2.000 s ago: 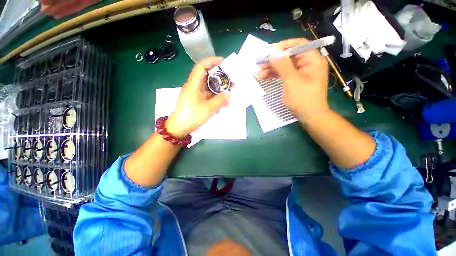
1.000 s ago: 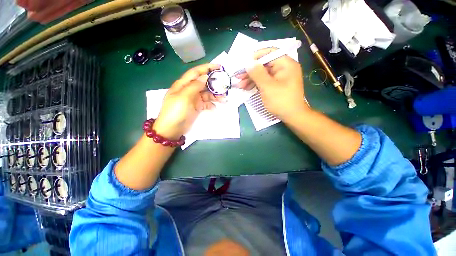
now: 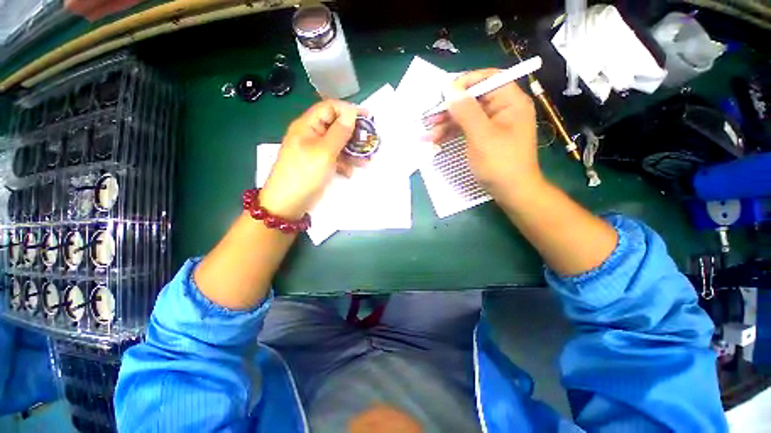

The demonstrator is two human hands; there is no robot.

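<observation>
My left hand (image 3: pixel 309 154), with a red bead bracelet at the wrist, holds a round silver-rimmed watch head (image 3: pixel 363 137) between thumb and fingers. Its visible face is dark with small golden and pale parts. My right hand (image 3: pixel 499 135) holds slim tweezers (image 3: pixel 500 82) like a pen, their thin end pointing left, apart from the watch head. The right hand is over a white sheet with fine dark parallel lines (image 3: pixel 461 176). Blank white papers (image 3: pixel 372 203) lie under and between the hands. The tweezer tips are blurred in glare.
Stacked clear trays (image 3: pixel 101 245) with round watch heads stand at left. A whitish bottle (image 3: pixel 328 63) stands behind the papers, two black round parts (image 3: pixel 252 87) left of it. A brass-coloured rod (image 3: pixel 554 114), crumpled white tissue (image 3: pixel 613 55) and a blue fixture (image 3: pixel 731 190) are at right.
The watch head has turned from its pale face to a dark side with golden parts. My right hand and tweezers have moved right, away from it, uncovering more of the lined sheet.
</observation>
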